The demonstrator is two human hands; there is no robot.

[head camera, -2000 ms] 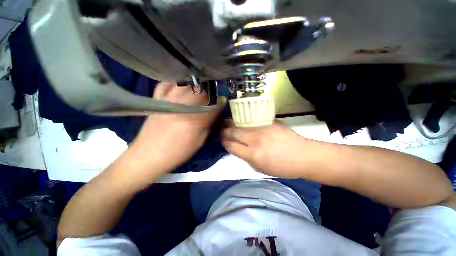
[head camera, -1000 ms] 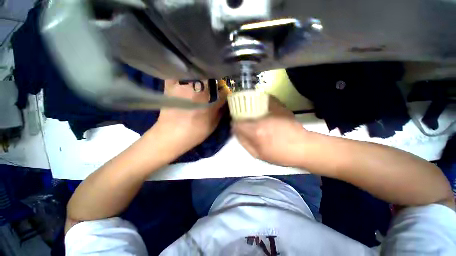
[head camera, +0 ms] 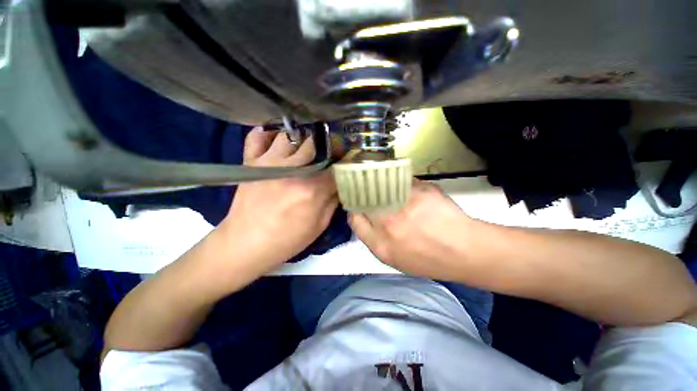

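Note:
My left hand (head camera: 281, 195) lies on the navy garment piece (head camera: 325, 243) below the sewing machine head, its fingers partly behind the grey curved guard (head camera: 176, 174). My right hand (head camera: 416, 229) is just right of it, fingers curled at the cloth's right edge; the ribbed cream tension knob (head camera: 374, 185) covers part of its fingertips. The needle area and the cloth edge between the hands are mostly hidden, so the exact hold of either hand cannot be told.
The off-white machine head (head camera: 550, 46) fills the top. Dark cut pieces (head camera: 546, 156) with jagged edges lie right, under the machine arm. More navy cloth (head camera: 126, 107) lies left. The white table's front edge (head camera: 153, 263) runs before my lap.
The machine head, guard and knob appear larger and shifted as the view moved. Both hands stay close together at the cloth, with small shifts of the fingers.

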